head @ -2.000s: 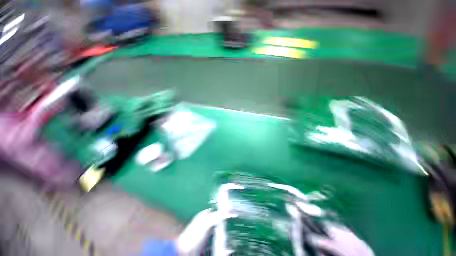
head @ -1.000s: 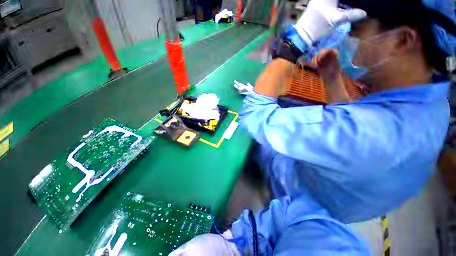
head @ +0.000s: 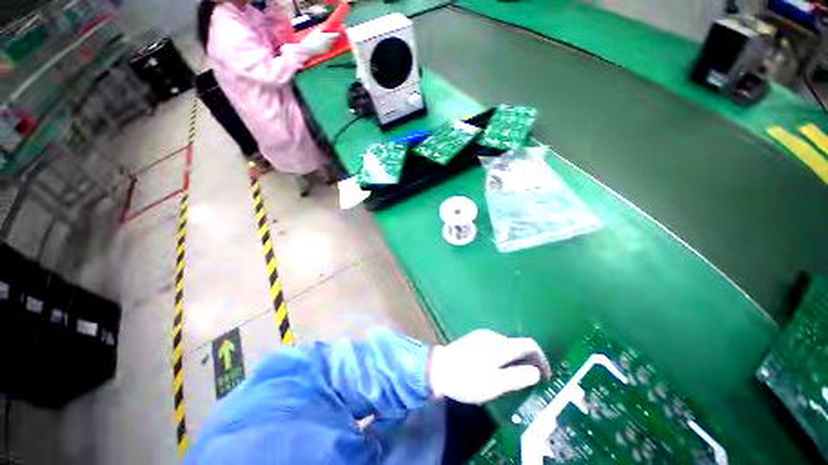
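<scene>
A large green circuit board (head: 626, 413) with a thick white angular track lies at the bottom right, cut off by the picture's edge. My left hand (head: 490, 366), in a white glove, is at the board's upper left edge with its fingers curled. Whether it grips the board or a thin wire is too unclear to tell. My right hand is not in view. A white solder spool (head: 458, 221) stands on the green mat beyond my left hand.
A clear plastic bag (head: 536, 204) lies beside the spool. A black rack (head: 399, 190) holds small green boards, with a white fan box (head: 389, 68) behind. Another large board (head: 803, 363) is at the right edge. A person in pink (head: 263, 82) stands at the far left.
The view has swung from the neighbour in blue and the iron stand to the left side of the bench. My left hand now shows at the large board's edge; my right hand is out of view.
</scene>
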